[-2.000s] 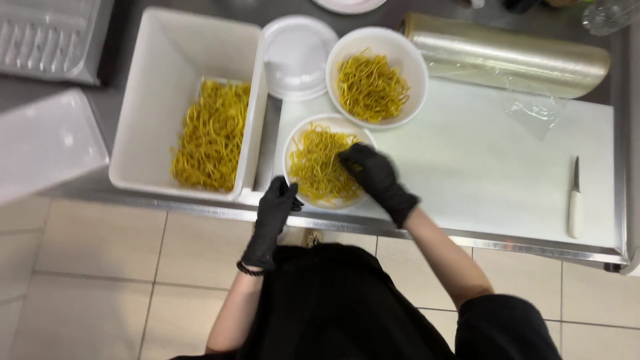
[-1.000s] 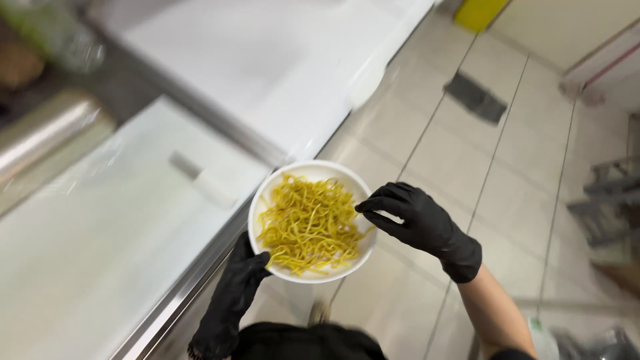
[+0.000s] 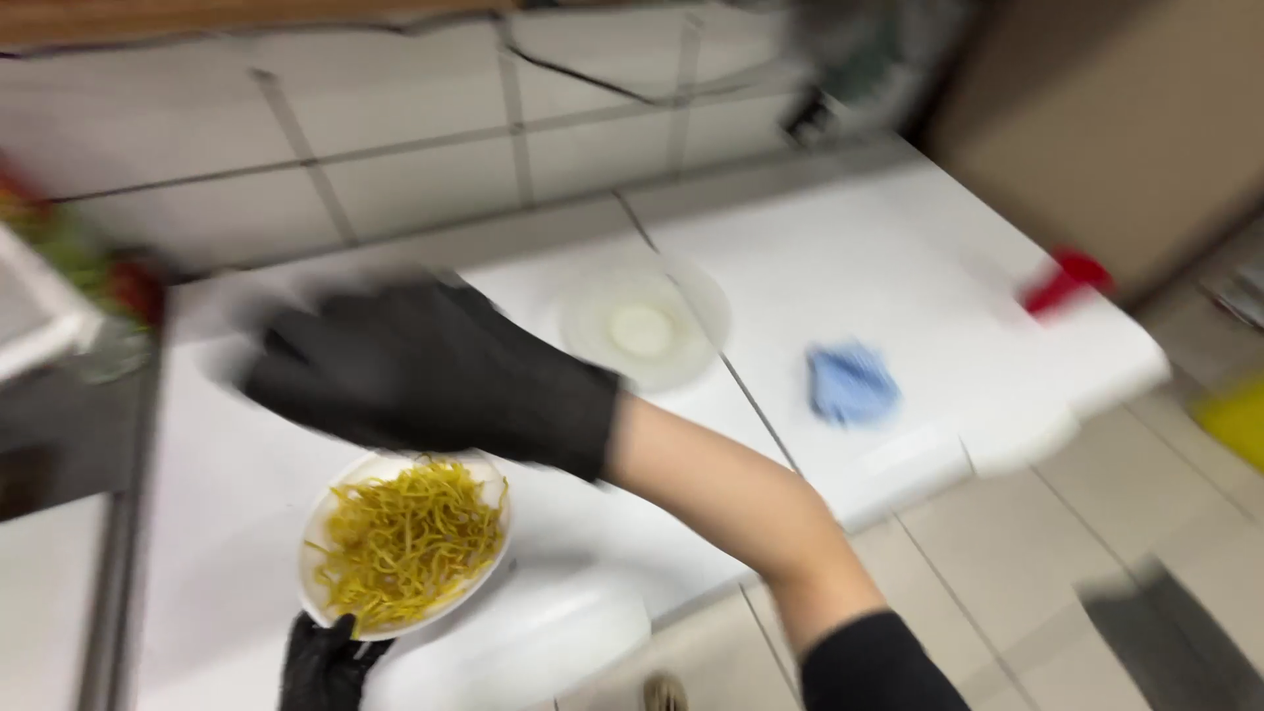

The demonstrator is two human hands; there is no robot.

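Observation:
A white bowl (image 3: 308,583) full of yellow noodles (image 3: 415,543) is tilted over a white surface at the lower left. My left hand (image 3: 331,662), in a black glove, grips the bowl's rim from below, with the thumb at its edge. Above the bowl, my right hand (image 3: 415,365), also black-gloved, is stretched out to the left. Its fingers are badly blurred, so whether they hold anything is unclear. Beyond the right wrist, a round translucent lid or dish (image 3: 642,331) lies on the white surface.
A crumpled blue cloth (image 3: 851,383) and a red cup-like object (image 3: 1066,283) lie on the white chest top (image 3: 918,267). Behind it rises a tiled wall (image 3: 425,188) with a dark cable. A white container edge (image 3: 44,326) shows at the left, and tiled floor (image 3: 1116,474) at the lower right.
The view has swung from the prep counter to the white surface by the wall. The noodle bowl has been carried along in my left hand. My right hand has moved from beside the bowl to above it.

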